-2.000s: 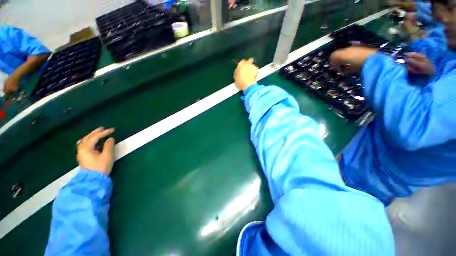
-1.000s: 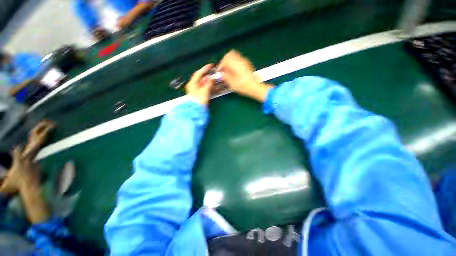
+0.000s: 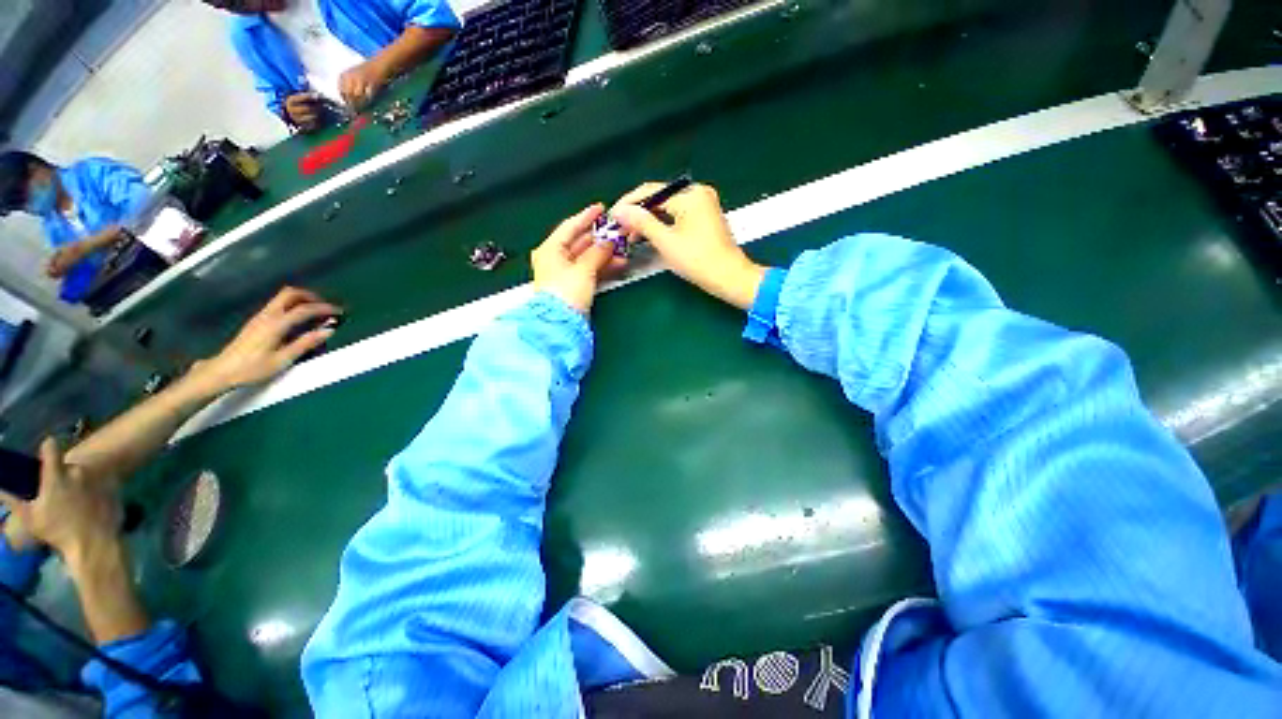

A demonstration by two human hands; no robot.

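Observation:
My left hand (image 3: 570, 259) holds a small component (image 3: 610, 233) with shiny metal bits between the fingertips, above the white edge strip. My right hand (image 3: 692, 242) holds a slim black pen-type tool (image 3: 667, 193) like a pen, its rear end pointing up to the right. The tool's front end is close to the component; whether it touches cannot be told. A blue wristband (image 3: 765, 305) is at my right wrist.
Another component (image 3: 487, 256) lies on the green belt (image 3: 408, 225) left of my hands. The white edge strip (image 3: 900, 167) runs across. A neighbour's hand (image 3: 267, 341) reaches in at left, near a round disc (image 3: 193, 518). A black tray (image 3: 1237, 162) is at right.
My hands have come together from apart, and the view has turned left. The component and pen-type tool now show clearly in my hands. The neighbour's hand has reached towards the belt.

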